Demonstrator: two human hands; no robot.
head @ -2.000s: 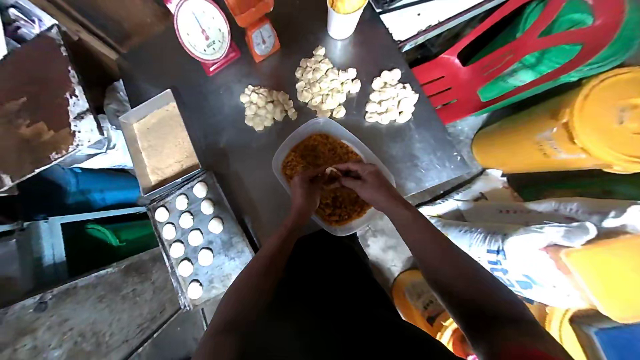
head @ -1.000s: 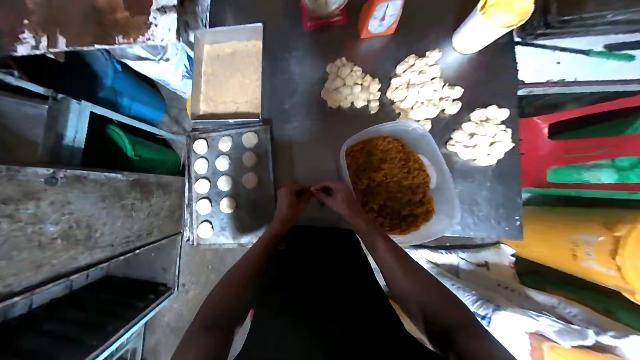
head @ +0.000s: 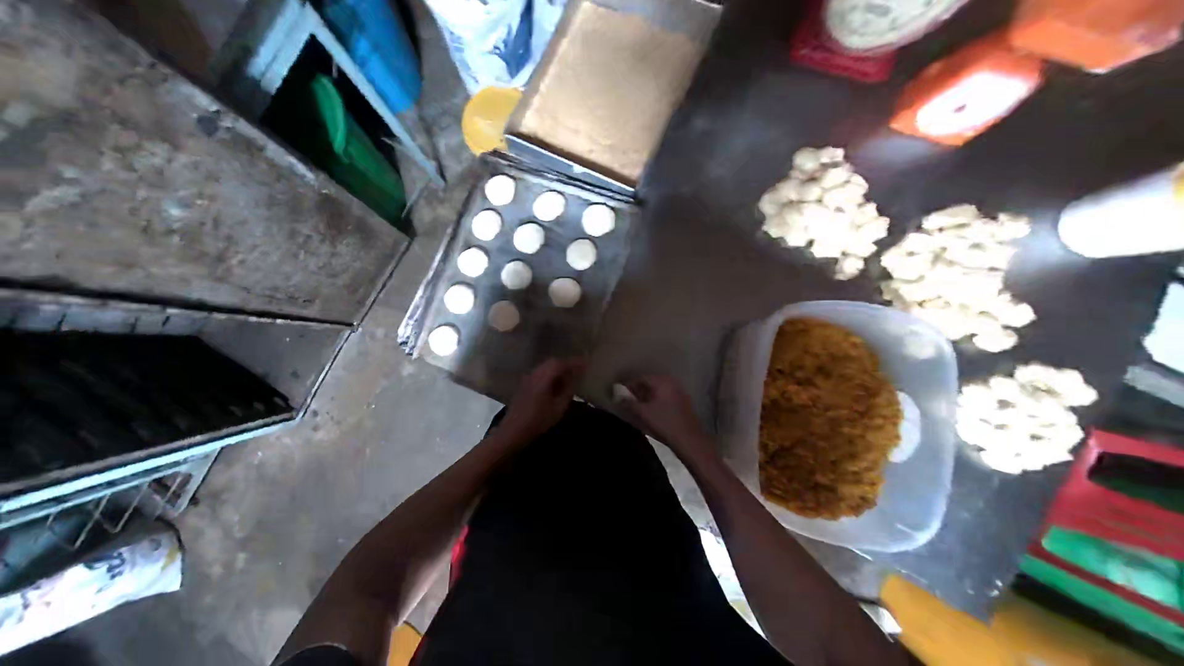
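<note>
My left hand [head: 548,388] is at the near edge of a dark metal baking tray [head: 546,338] that bears several round pale dough pieces [head: 516,275] in rows; whether it holds anything cannot be told. To its right, above the table's near edge, my right hand [head: 655,400] has a small pale dough piece [head: 623,394] at its fingertips. Right of that hand stands a translucent plastic tub [head: 930,481] with orange-brown crumbly filling [head: 828,416] and a white piece at its side. Three heaps of small dough pieces [head: 823,208] lie beyond and beside the tub.
A rectangular pan [head: 610,88] with a tan layer adjoins the tray. Red and orange dial scales [head: 967,88] and a white container [head: 1119,217] stand at the far side. A red plastic chair [head: 1124,490] is at the right, a worn wooden surface [head: 176,176] at the left.
The view has swung towards the tray. My hands were over the filling at first, then together left of the tub; now they are apart, the left one by the tray.
</note>
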